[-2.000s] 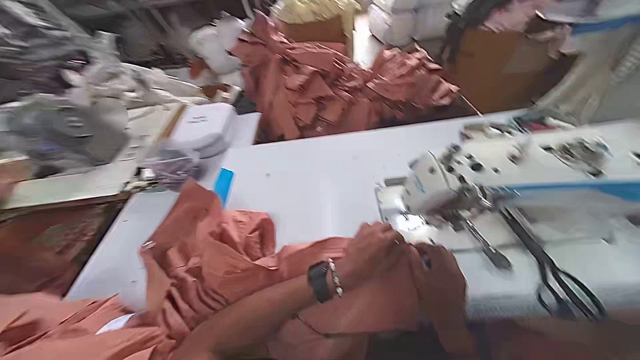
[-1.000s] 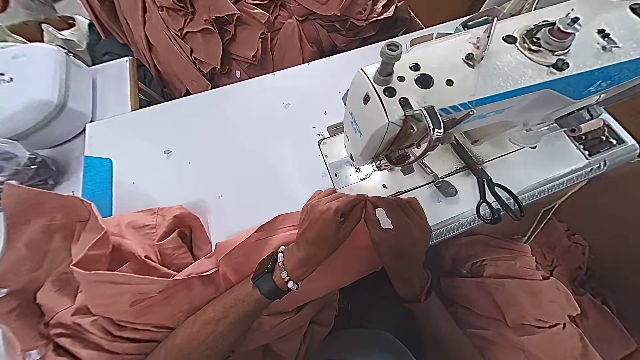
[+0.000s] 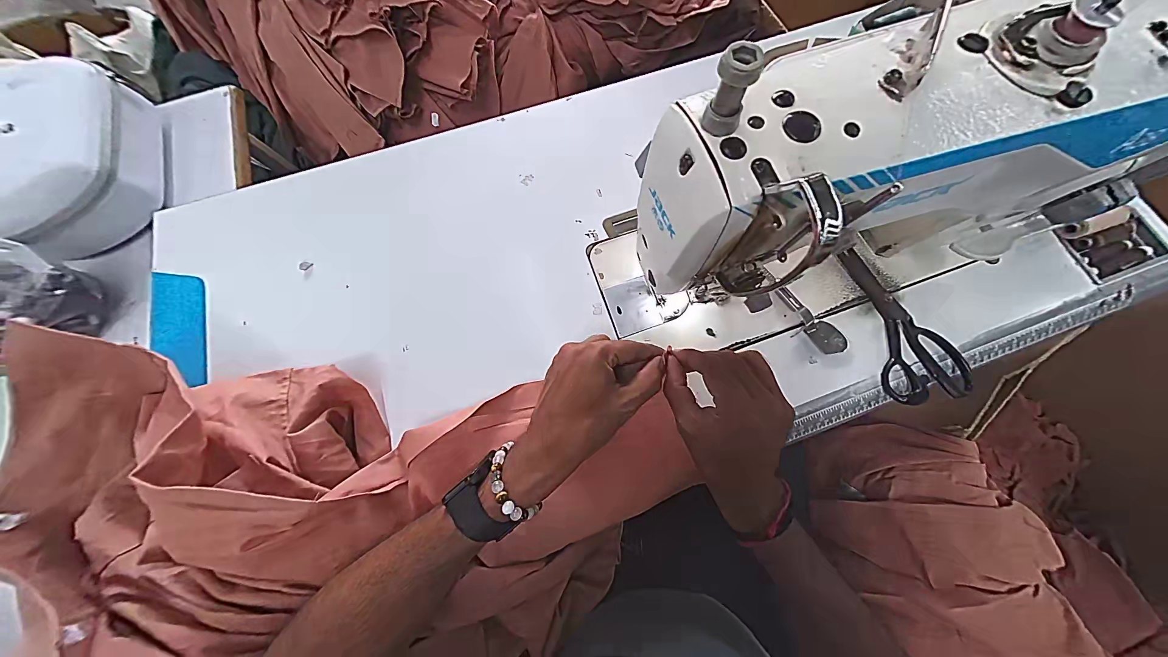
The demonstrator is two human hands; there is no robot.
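My left hand [image 3: 593, 392], with a dark watch and a beaded bracelet at the wrist, pinches an edge of salmon-coloured fabric [image 3: 630, 474]. My right hand [image 3: 730, 411] meets it fingertip to fingertip and pinches the same edge; a small white piece shows by its thumb. The fabric hangs below both hands and spreads in folds to the left. Just beyond my fingertips stands a white and blue Jack sewing machine [image 3: 693, 201], its lamp lighting the metal needle plate [image 3: 630, 292]. Black-handled scissors [image 3: 912, 351] lie to the right of the machine's presser area.
More salmon fabric [image 3: 411, 73] is heaped behind the white sewing table [image 3: 438, 274], and another pile [image 3: 949, 538] lies at the lower right. Thread spools [image 3: 1109, 242] sit in a recess at the right. A white rounded case [image 3: 64, 155] stands at the upper left.
The view has swung and come closer since two seconds ago. Against the last earlier frame, my hands remain together at the fabric edge in front of the machine.
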